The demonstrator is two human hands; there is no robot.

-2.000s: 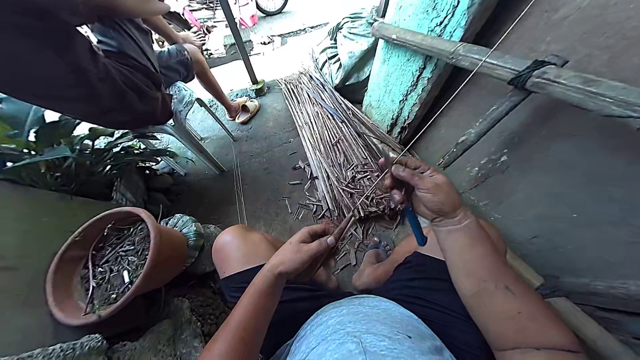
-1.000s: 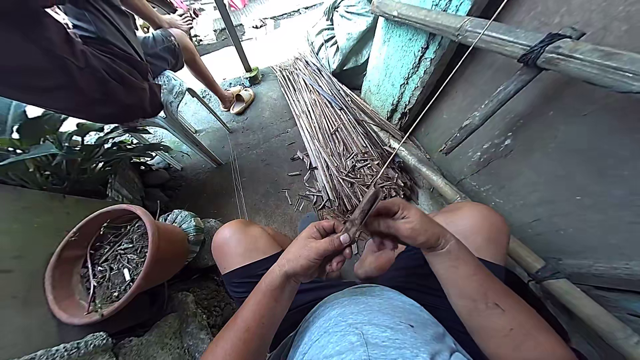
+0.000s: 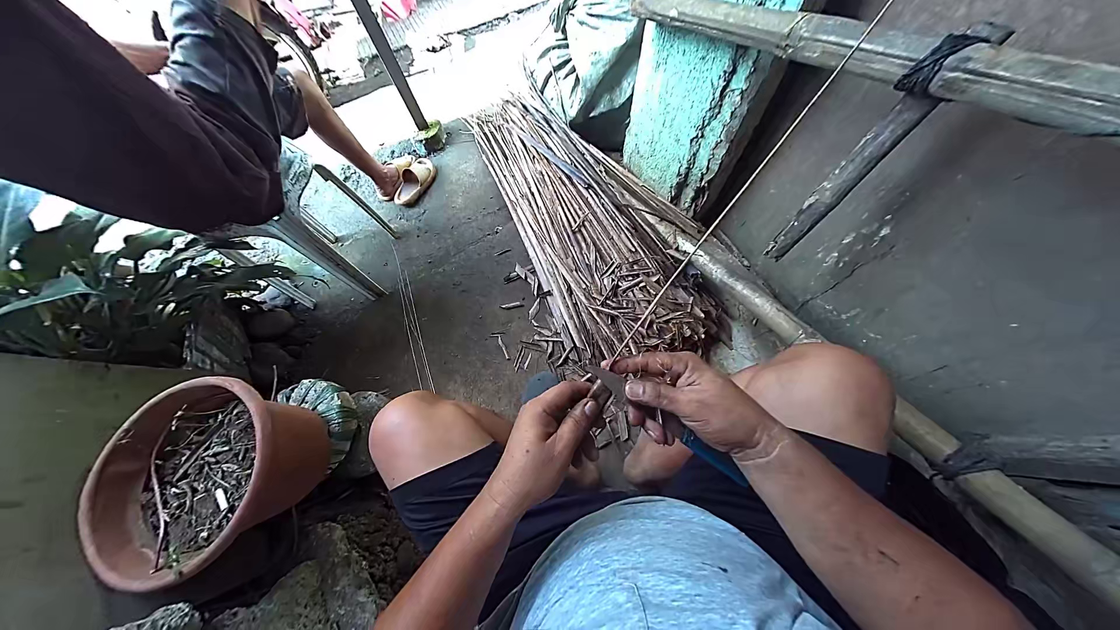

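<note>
Over my lap, my left hand [image 3: 553,430] pinches a short piece of dry brown stalk [image 3: 600,391] between thumb and fingers. My right hand [image 3: 700,401] holds a knife with a blue handle [image 3: 713,457]; its short blade [image 3: 607,380] lies against the stalk's end. A long thin stalk [image 3: 750,179] runs from beside my right fingers up to the upper right. Beyond my hands a large bundle of dry stalks [image 3: 560,210] lies on the ground, with cut bits [image 3: 643,293] heaped on its near end.
A clay pot [image 3: 297,446] of dry scraps stands at the left, near leafy plants [image 3: 114,280]. Another person [image 3: 219,79] sits on a plastic chair [image 3: 319,249] at the upper left. Bamboo poles [image 3: 875,57] and a turquoise post [image 3: 687,105] are at the right.
One second ago my hands were close together around brown pieces; now the knife blade shows between them. Two seconds ago my right hand was higher and farther from my left.
</note>
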